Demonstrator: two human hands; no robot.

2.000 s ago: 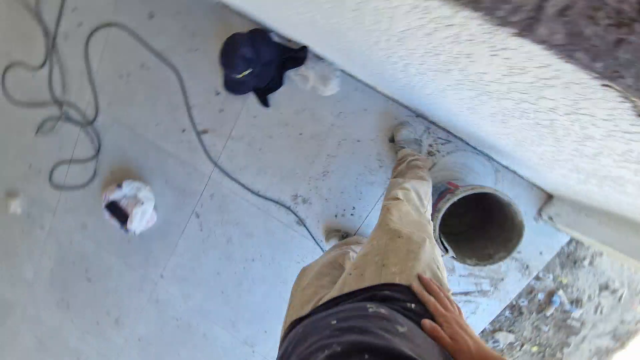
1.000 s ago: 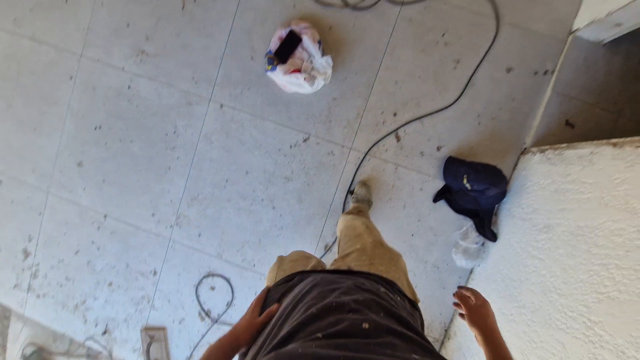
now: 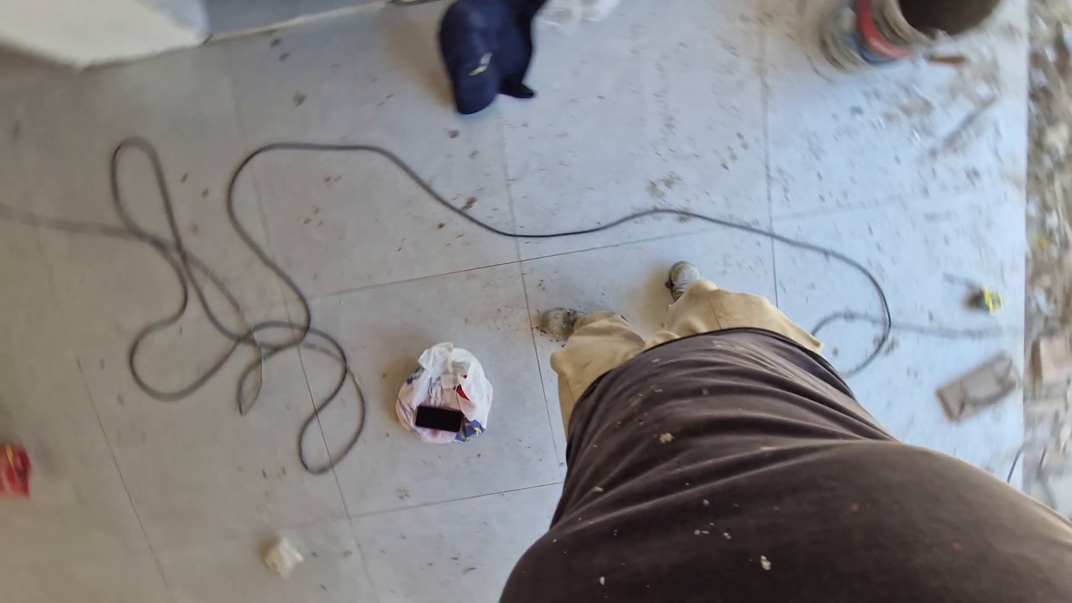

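Neither of my hands shows in the head view; what they hold or touch is hidden. My own dark, paint-flecked shirt and tan trousers fill the lower right. Left of my feet a white plastic bag (image 3: pixel 448 381) lies on the tiled floor, with a black phone (image 3: pixel 439 418) on it. A dark cable (image 3: pixel 544 235) runs in loops across the tiles, beyond my shoes. Farther off, at the top, lies a dark blue cap (image 3: pixel 486 54). The dark mouth of a bucket (image 3: pixel 888 25) is partly in view at the upper right.
A flat rectangular piece (image 3: pixel 978 387) and a small yellow-and-black object (image 3: pixel 986 300) lie near the floor's right edge, beside rubble (image 3: pixel 1051 151). A crumpled white scrap (image 3: pixel 281 557) and a red item (image 3: pixel 14 471) are on the left. The base of a white wall (image 3: pixel 100 29) stands at the upper left.
The view has turned strongly. Both hands, seen near my waist one second ago, have left the view. The bucket, seen two seconds ago but not one second ago, shows again.
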